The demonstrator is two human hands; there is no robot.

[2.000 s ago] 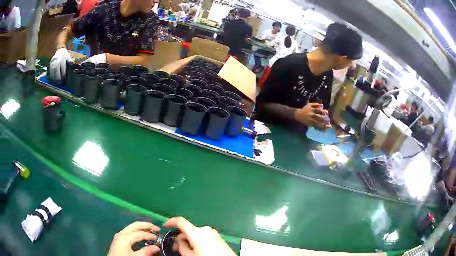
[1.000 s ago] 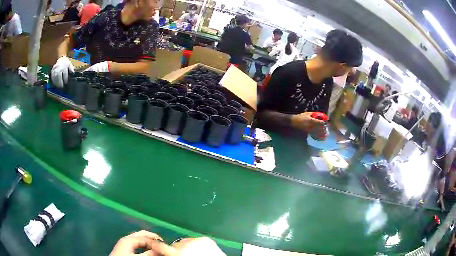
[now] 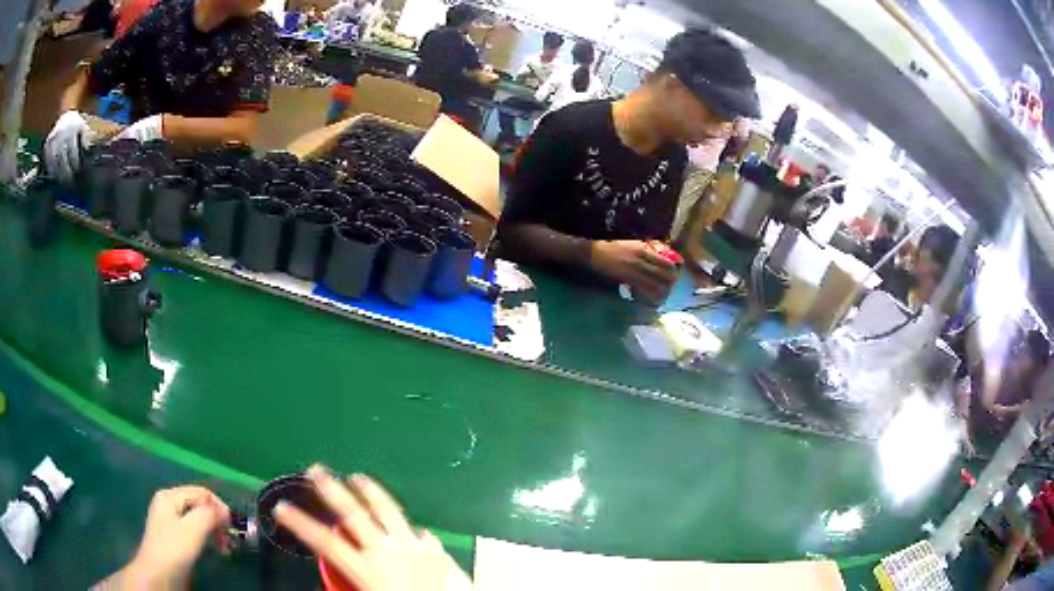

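Note:
A black cup-shaped housing (image 3: 283,566) stands upright at the bottom edge, its open mouth up and its base cut off by the picture's edge. My left hand (image 3: 179,537) is at its left side, its fingertips pinched on a small shiny part beside the housing wall; I cannot tell what the part is. My right hand (image 3: 376,537) is over the right of the housing's mouth with fingers spread and slightly blurred. A bit of a red part (image 3: 332,575) shows under my right hand; how it is held is hidden.
A part-built unit with a red top (image 3: 124,300) stands on the green belt at left. Rows of housings (image 3: 266,234) stand on a blue mat beyond the belt, with a carton behind. A wrapped white bundle (image 3: 35,508) lies at left, a cardboard sheet (image 3: 659,571) at the near edge. Two people work opposite.
The view has turned right. My hands have moved apart and the housing's mouth shows between them. The red part has come into view. The person opposite now looks down at a red-topped unit.

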